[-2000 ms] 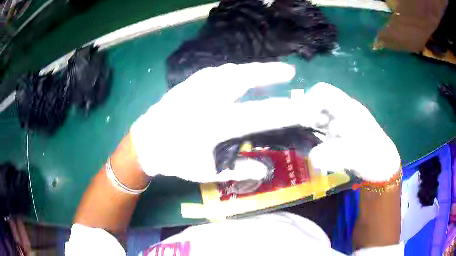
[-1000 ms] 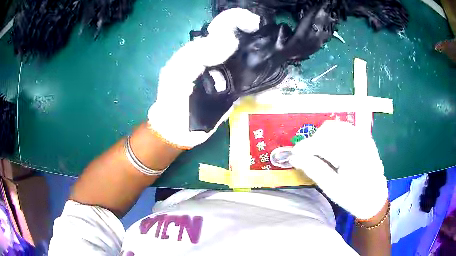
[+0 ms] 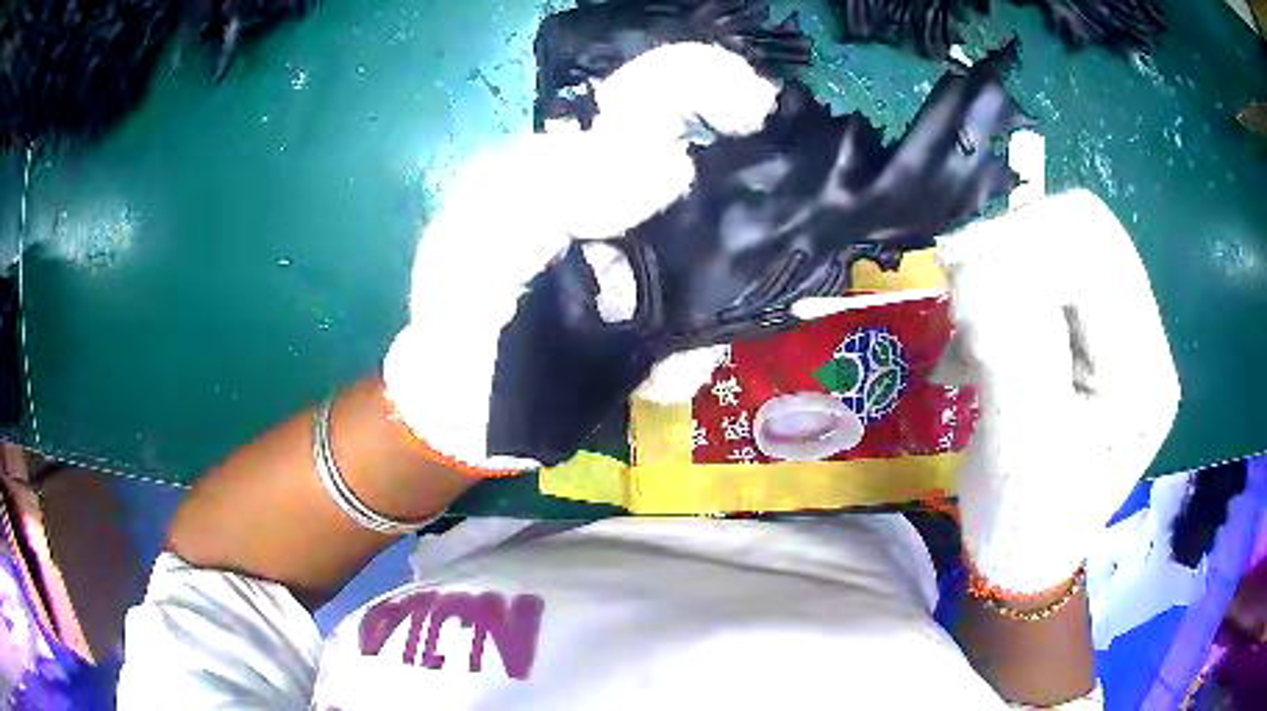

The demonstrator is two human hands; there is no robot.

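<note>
My left hand (image 3: 535, 236), in a white glove, grips a glossy black pleated piece (image 3: 792, 195). The plain tab of the piece hangs down at the left, and white shows through an opening beside it. My right hand (image 3: 1067, 368), also gloved, is at the right end of the red card (image 3: 723, 382), just right of the piece; its fingertips are blurred and partly hidden. A thin white sliver (image 3: 862, 302) runs between piece and hand; I cannot tell whether it is a stick or tape. A pale oval (image 3: 809, 425) lies on the card.
Yellow tape (image 3: 778, 489) frames the card on the green table (image 3: 167, 320). Black ruffled heaps lie at the far left (image 3: 84, 70) and along the far side of the table. Blue and white material shows below the table edge at the lower right.
My right hand has moved right and up, away from the pale oval. The black piece in my left hand has shifted down and right, over the card's far edge.
</note>
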